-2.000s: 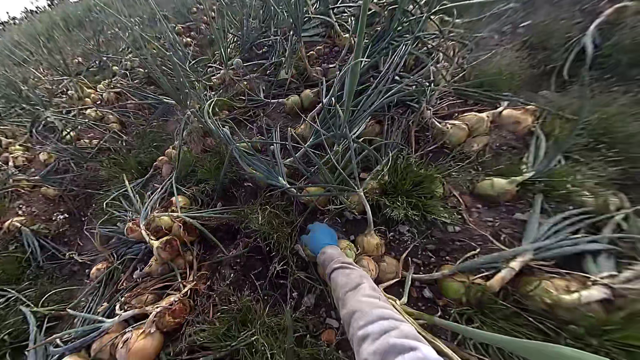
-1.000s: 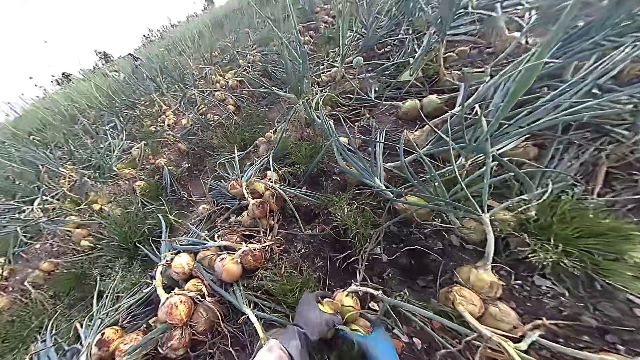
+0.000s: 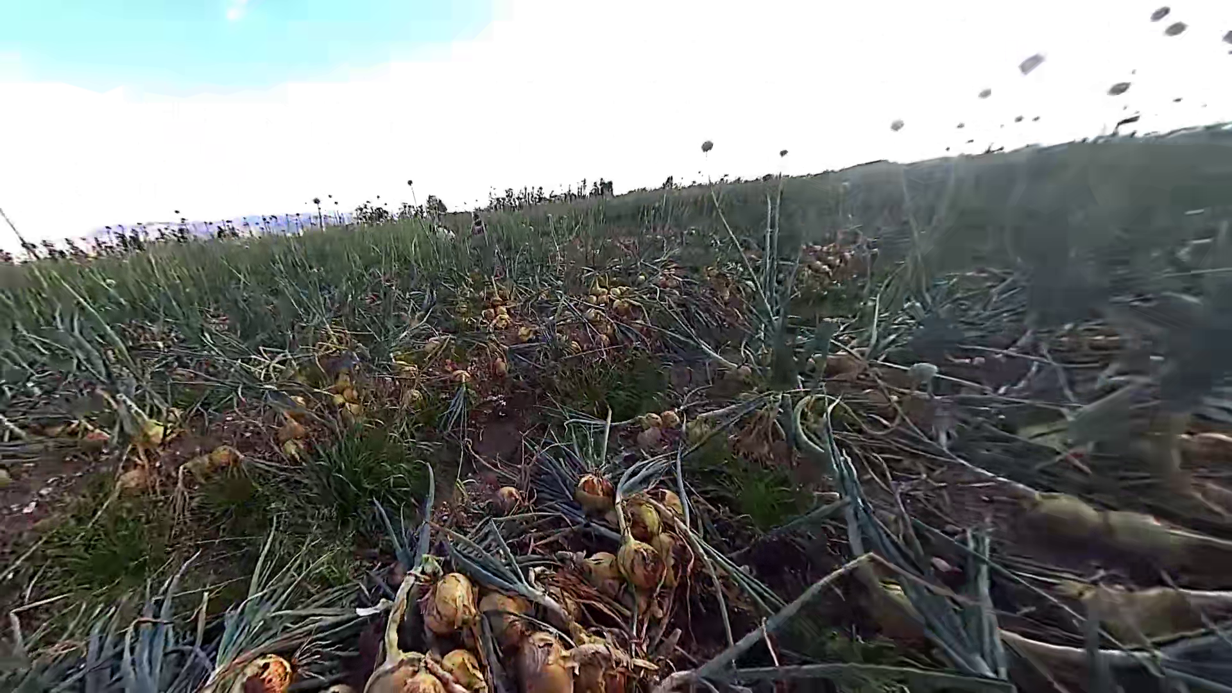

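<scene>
Neither my left hand nor my right hand shows in the head view now. Low in the middle lies a heap of pulled onions point(image 3: 450, 603) with papery yellow-brown skins, dry roots and long green tops. A second bunch of onions point(image 3: 640, 564) lies just beyond it, and a single onion point(image 3: 266, 674) sits at the bottom left. More onions point(image 3: 1064, 517) lie at the right, blurred, among bent leaves.
Rows of onions point(image 3: 294, 430) run up the field on bare soil point(image 3: 502, 433). Grass tufts point(image 3: 371, 467) grow between them. Fallen onion leaves point(image 3: 866, 539) cross the ground at the right. Taller stalks with round seed heads point(image 3: 707, 146) stand against the bright sky.
The view has swung up toward the horizon. Both gloved hands, at small onions near the bottom edge a second ago, have left the view.
</scene>
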